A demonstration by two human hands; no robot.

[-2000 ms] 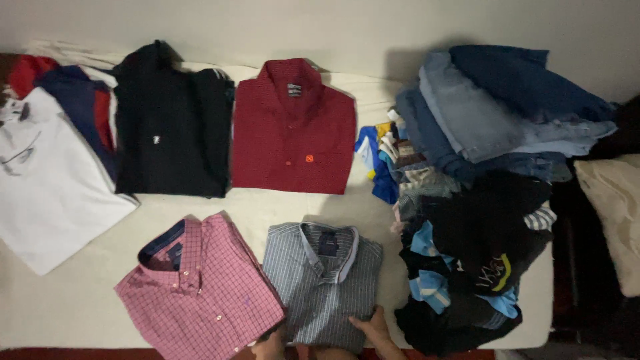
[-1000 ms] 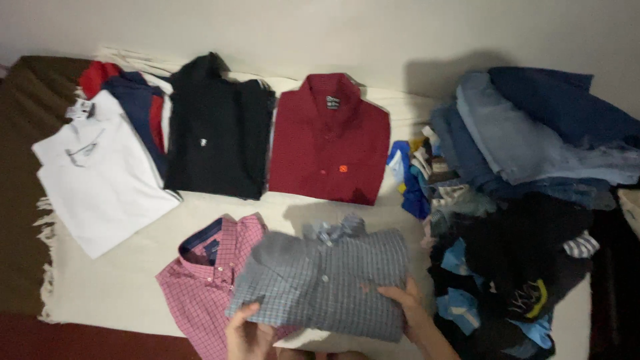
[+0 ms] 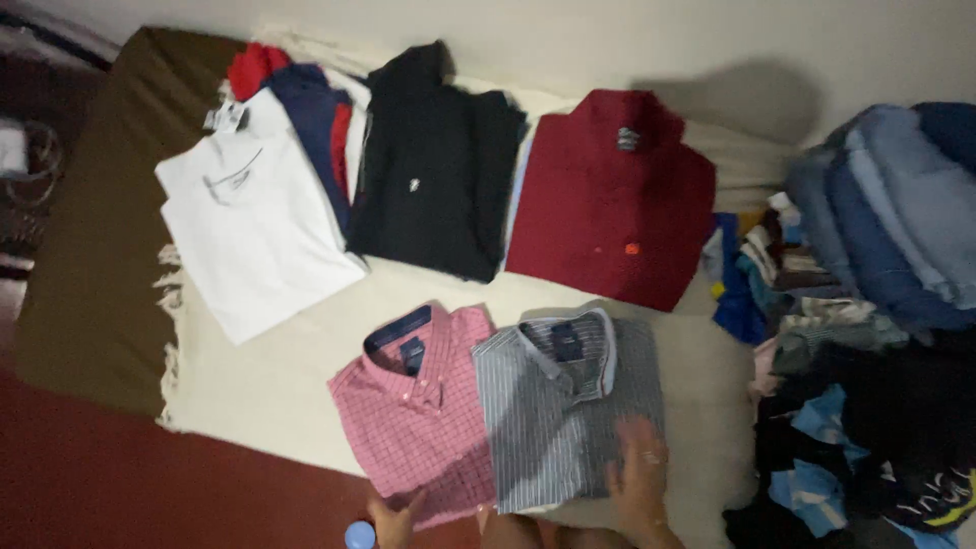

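A folded grey striped button-up shirt (image 3: 541,435) lies on the cream bedcover, its collar toward the wall and its left side against a folded pink checked shirt (image 3: 435,457). My right hand (image 3: 640,473), blurred, is over the grey shirt's lower right side with fingers spread; whether it touches the cloth cannot be told. At the lower edge of the pink shirt is my left hand (image 3: 395,522), partly cut off by the frame, fingers at the hem; its grip is unclear. Behind lie a folded maroon shirt (image 3: 602,206), a black shirt (image 3: 442,183) and a white T-shirt (image 3: 259,229).
Folded jeans (image 3: 862,221) are piled at the right, beside smaller mixed clothes (image 3: 762,267) and a heap of black and light-blue clothing (image 3: 854,427). A brown cover (image 3: 91,267) spans the left end. A round blue object (image 3: 360,535) is near my left hand.
The grey shirt, held between both hands a second ago, now lies beside the pink shirt. My left hand has moved from the grey shirt to the pink shirt's lower edge.
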